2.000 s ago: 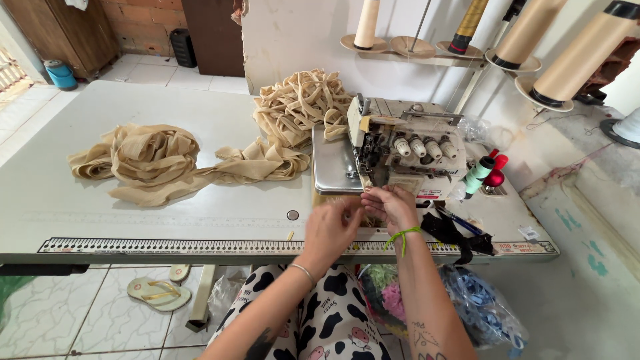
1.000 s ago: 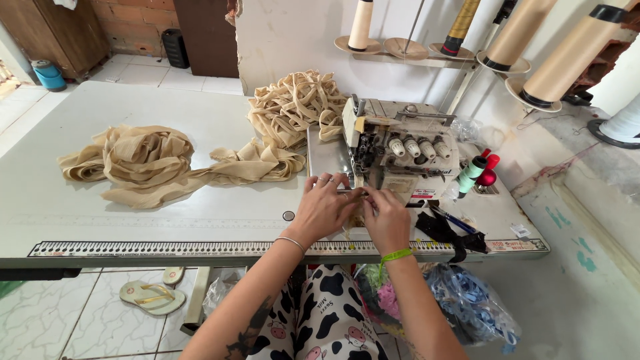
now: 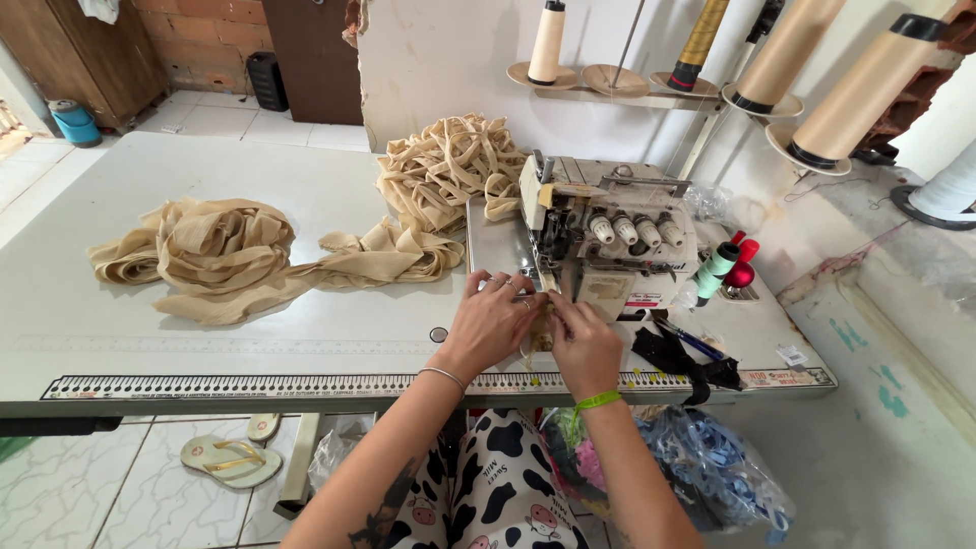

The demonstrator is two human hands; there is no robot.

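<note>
An overlock sewing machine (image 3: 610, 229) stands on the white sewing table (image 3: 366, 335). My left hand (image 3: 492, 316) and my right hand (image 3: 583, 343) meet just in front of its presser foot area, fingertips nearly touching. Between them is a small beige strip of fabric (image 3: 550, 286), pinched by the right fingers; the left fingers bend at its edge, and their grip is partly hidden. A tangled heap of narrow beige strips (image 3: 450, 168) lies behind and left of the machine. Wider beige fabric (image 3: 221, 244) lies in loose folds on the left of the table.
Thread cones (image 3: 862, 95) stand on a rack behind the machine. At its right are a green thread spool (image 3: 717, 271), a black cloth (image 3: 671, 358) and a blue-handled tool (image 3: 694, 339). Bags of fabric scraps (image 3: 717, 465) sit below the table edge, and a flip-flop (image 3: 232, 461) lies on the floor.
My hands, lower in front of the machine two seconds ago, have come up close to its presser foot area. The fabric piles have not moved.
</note>
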